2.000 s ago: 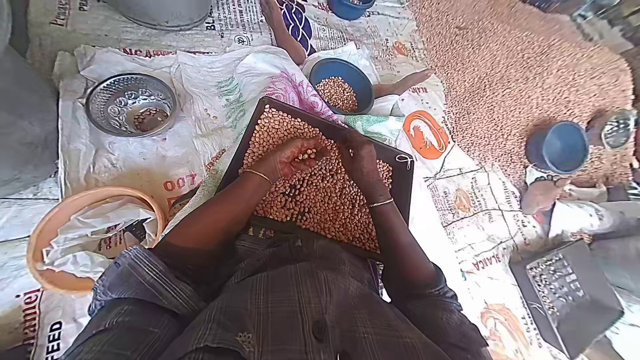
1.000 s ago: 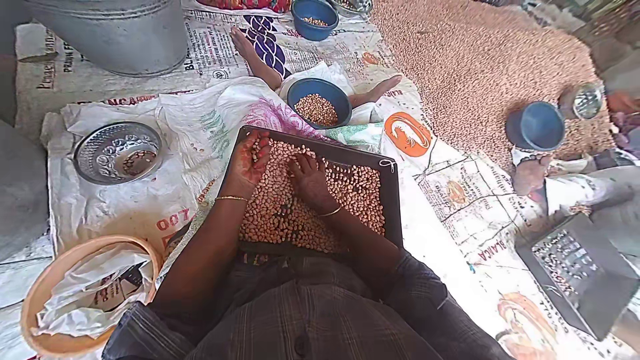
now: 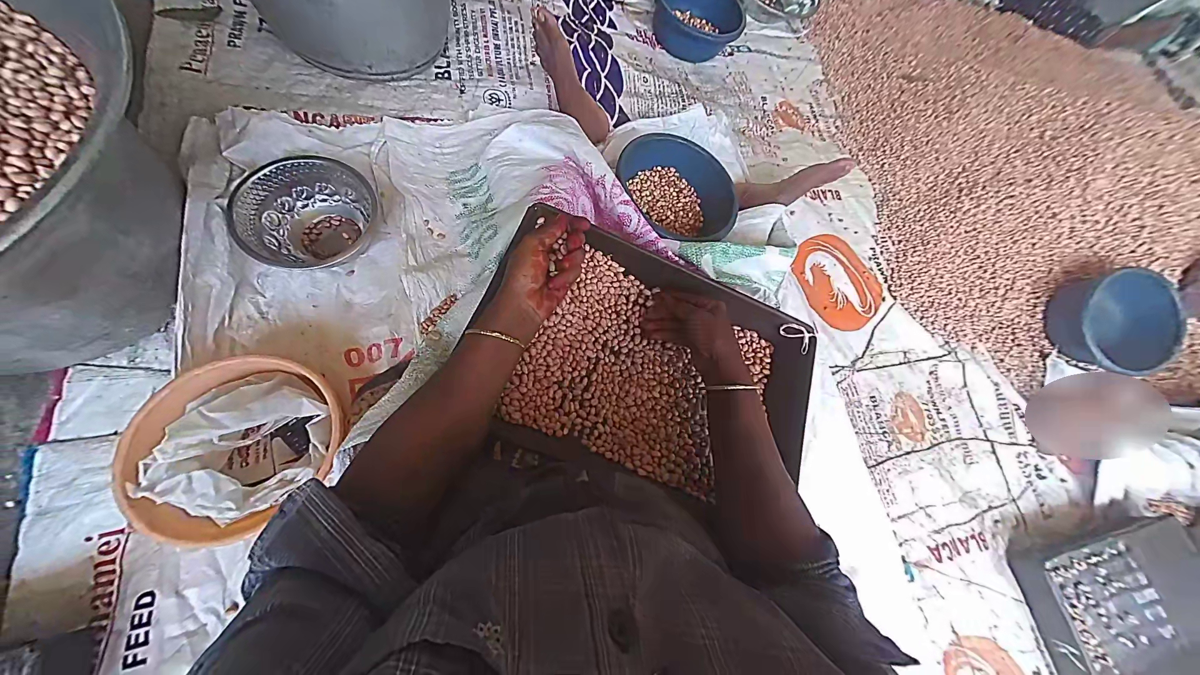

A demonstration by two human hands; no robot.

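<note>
A dark rectangular tray (image 3: 800, 412) lies tilted across my lap, holding a wide layer of shelled peanuts (image 3: 609, 384). My left hand (image 3: 547, 265) is over the tray's upper left corner, palm turned up, its fingers curled around a few peanuts. Over the right part of the layer is my right hand (image 3: 689, 323), back upward, fingers bent close to the peanuts; whether it holds any is hidden. Just beyond the tray stands a blue bowl (image 3: 717, 178) partly filled with peanuts.
At left are a perforated metal bowl (image 3: 253, 220), an orange basin (image 3: 131, 450) with white sacking and a large metal tub (image 3: 84, 300) of peanuts. Another person's legs (image 3: 572, 94) extend beyond. A peanut heap (image 3: 984, 169), blue bucket (image 3: 1134, 323) and another tray (image 3: 1144, 562) are at right.
Since one second ago my right hand has moved right across the peanuts, away from my left hand. Two seconds ago my left hand was lower, over the middle of the layer.
</note>
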